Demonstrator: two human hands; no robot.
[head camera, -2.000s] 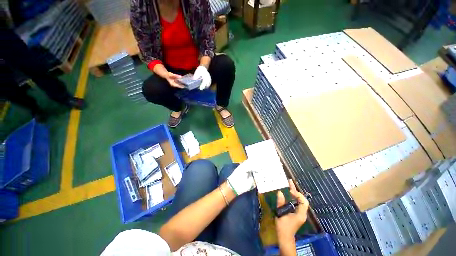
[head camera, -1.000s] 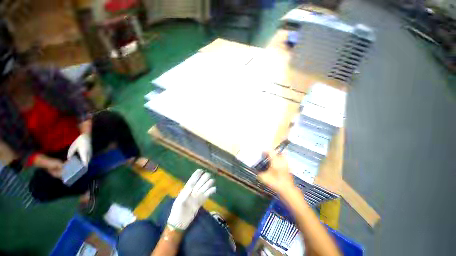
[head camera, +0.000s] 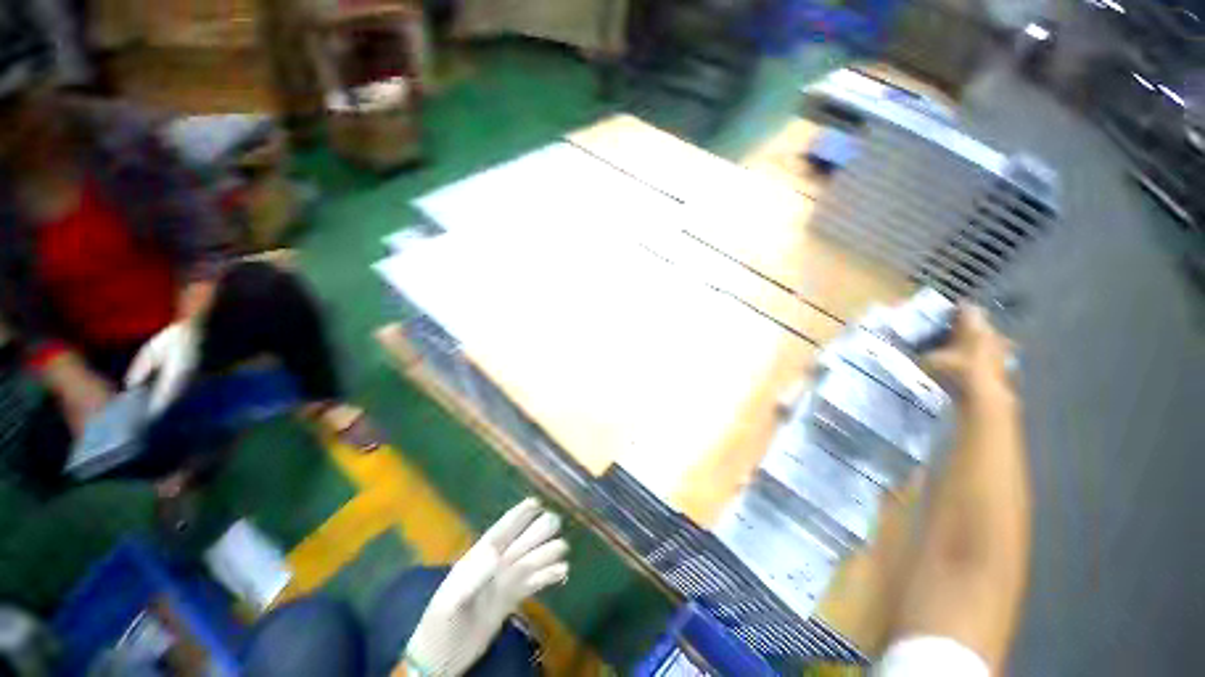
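My left hand (head camera: 492, 582), in a white knit glove, is raised above my knees with its fingers apart and holds nothing. My bare right hand (head camera: 971, 347) is stretched out to the far end of a stepped pile of silver metal parts (head camera: 846, 443) on the right. Its fingers are on the edge of a silver metal plate (head camera: 921, 318) at that end. The view is blurred, and I cannot make out the dark stick or whether the plate rests fully on the pile.
A large panel stack (head camera: 568, 304), white in glare, stands on a pallet ahead. More stacked parts (head camera: 925, 199) are behind the pile. A blue bin (head camera: 700, 648) is at the bottom, another blue bin (head camera: 132, 608) lower left. A seated person (head camera: 106, 278) holds a plate at left.
The view has swung right, away from the seated person. The white plate has left my left hand, which is now empty. My right hand has moved from near my knees to the pile's far end.
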